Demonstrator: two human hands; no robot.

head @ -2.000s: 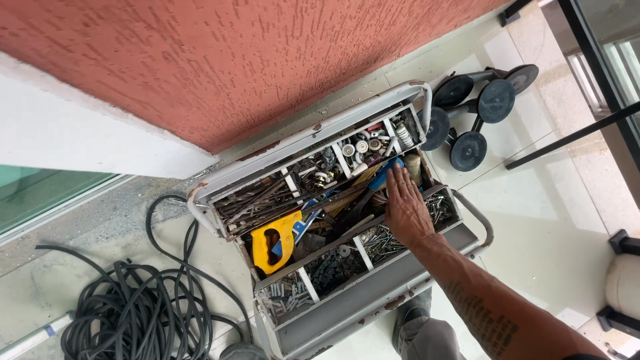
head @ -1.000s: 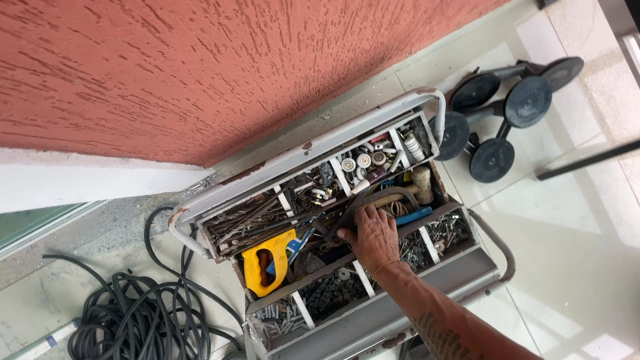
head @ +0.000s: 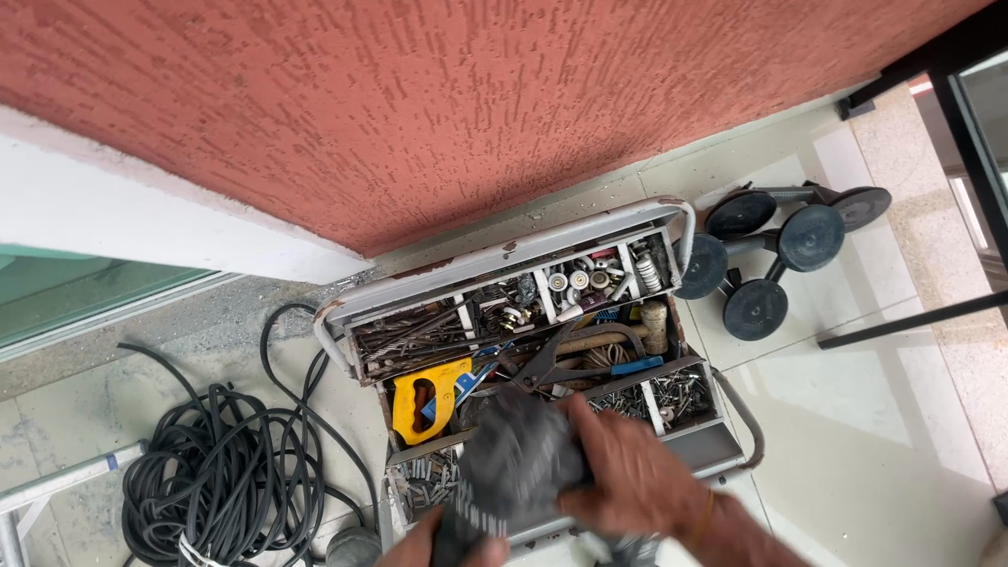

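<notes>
A blurred dark grey and black object (head: 520, 453), its kind not clear, is held over the near side of an open metal toolbox (head: 504, 250). My right hand (head: 622, 465) grips its right side; my left hand (head: 465, 543), partly cut off by the bottom edge, holds its lower end. Behind it, the toolbox's middle holds a yellow saw handle (head: 409, 405), a rivet-tool-like metal hand tool (head: 543, 362) with a blue grip, and a mallet (head: 655, 327). Side trays carry drill bits (head: 417, 335), small fittings (head: 579, 281), screws (head: 681, 394) and wall plugs (head: 429, 476).
Coiled black cable (head: 224, 480) lies left of the toolbox, near a metal ladder-like frame (head: 71, 476). Suction-cup glass lifters (head: 756, 309) rest on the tiles at right. A textured red wall (head: 504, 118) rises behind; a black metal frame (head: 969, 157) stands at far right.
My right hand has come away from the toolbox's middle and now grips the dark object. My left hand has come into view, also on that object. The blue-gripped tool lies in the box.
</notes>
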